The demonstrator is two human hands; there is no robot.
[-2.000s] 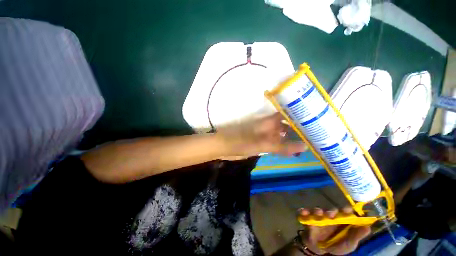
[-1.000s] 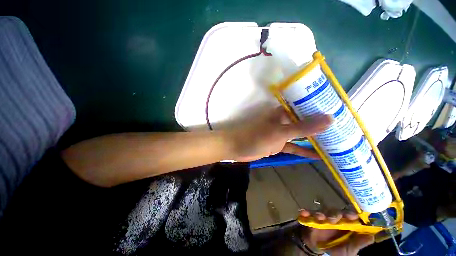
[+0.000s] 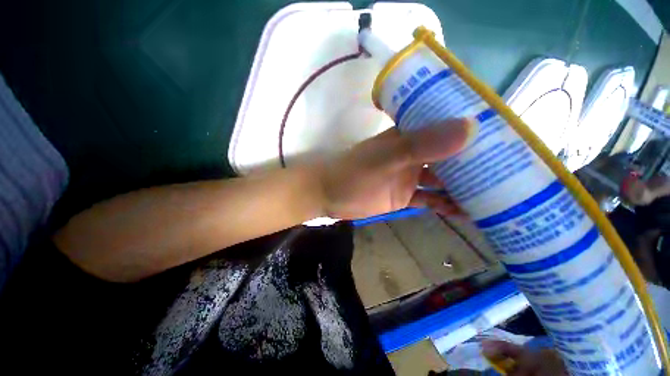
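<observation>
A caulking gun with a yellow frame (image 3: 547, 158) holds a white cartridge with blue bands (image 3: 499, 198). It slants from upper middle to lower right. My left hand (image 3: 389, 172) grips the cartridge near its front end. My right hand (image 3: 525, 358) is at the bottom edge, partly hidden, around a bit of the yellow handle. The pale nozzle (image 3: 376, 45) points at the dark connector (image 3: 364, 22) at the top of a white plastic housing (image 3: 330, 95). A dark red wire curves round inside the housing. My left hand and forearm cover its lower edge.
Two more white housings (image 3: 540, 99) lie to the right on the dark green bench (image 3: 184, 73). A stack of grey-violet housings (image 3: 26, 172) stands at the left edge. Cardboard boxes (image 3: 411, 257) and a blue frame lie below the bench. Another person's hand (image 3: 646, 189) shows at the right.
The gun has come closer to the camera and its nozzle now shows at the connector. My left hand has stayed on the cartridge. The housing sits higher in view, and my right hand is lower and mostly hidden.
</observation>
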